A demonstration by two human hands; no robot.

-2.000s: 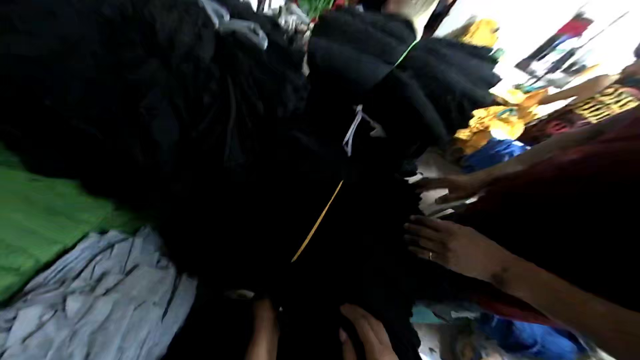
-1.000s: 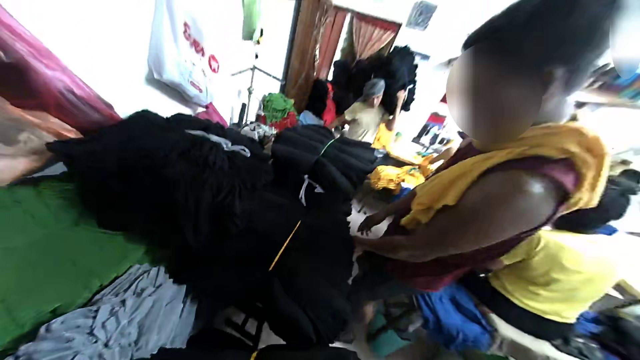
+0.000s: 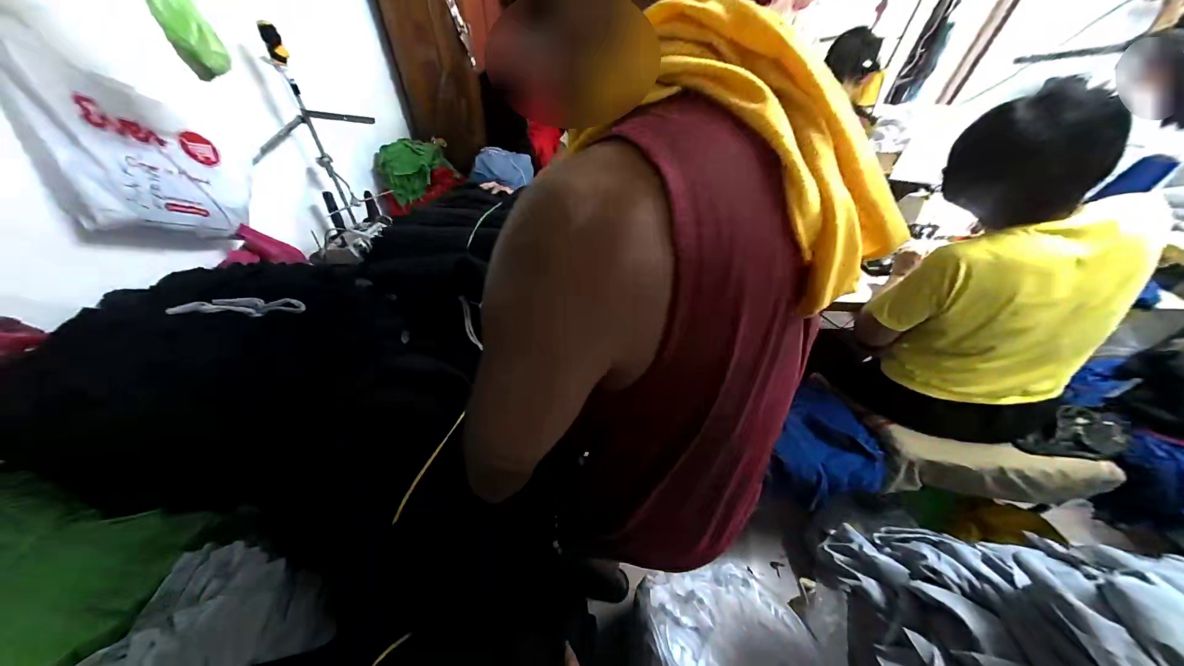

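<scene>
A large heap of black fabric bundles (image 3: 277,398) fills the left and middle. A pale tie (image 3: 236,306) lies across its upper left, and a yellow tie (image 3: 428,470) runs over the black cloth near the co-worker's arm. My left hand is not in view. At the bottom edge, beside the black cloth, a small sliver of skin may be my right hand (image 3: 571,656); its grip is hidden. Left of the black heap's lower part lie green fabric (image 3: 74,564) and grey fabric (image 3: 231,601).
A co-worker in a maroon sleeveless top (image 3: 712,370) stands close against the heap, a yellow cloth (image 3: 786,120) over the shoulder. Another person in a yellow shirt (image 3: 1008,305) sits at the right. Grey folded cloth (image 3: 999,592) and a clear plastic bag (image 3: 721,615) lie low at the right.
Two seconds ago both my hands were on the black fabric; they have left that place. The co-worker now stands nearer and turned away, with hands hidden. The view has swung up and right.
</scene>
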